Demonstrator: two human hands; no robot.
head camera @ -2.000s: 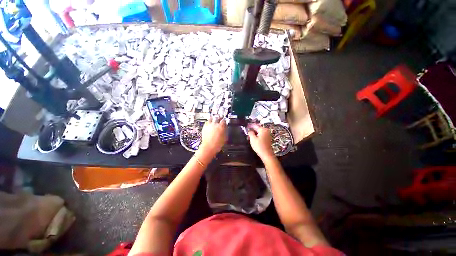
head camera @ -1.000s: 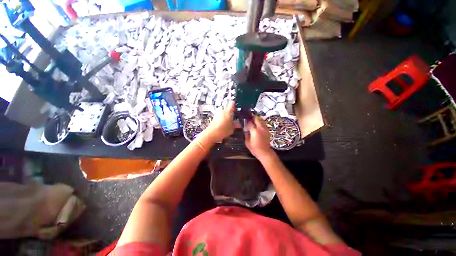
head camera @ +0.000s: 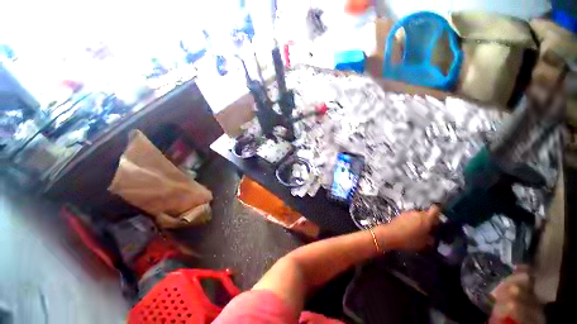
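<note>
The dark green hand press [head camera: 484,180] stands at the right, tilted and blurred. My left hand [head camera: 412,229] is at the foot of the press, its fingertips against the dark part there; what they hold is hidden. My right hand [head camera: 519,297] is low at the right edge of the view, blurred, with its fingers curled, beside the right parts bowl [head camera: 482,278]. A small red spot shows below it; whether it grips anything is unclear. The left parts bowl [head camera: 373,212] is just left of my left hand. Whitish-grey pieces [head camera: 405,133] lie heaped behind.
A lit smartphone [head camera: 347,177] stands left of the left bowl. The second press [head camera: 272,107], with a red knob, stands farther left between two spare bowls. A dark bag [head camera: 373,291] is below the table edge. A red chair [head camera: 183,297] and a blue chair [head camera: 422,50] are around the table.
The view has swung left and tilted, so the press now appears at the right. My right hand has moved away from the press foot and my left hand, down and to the right.
</note>
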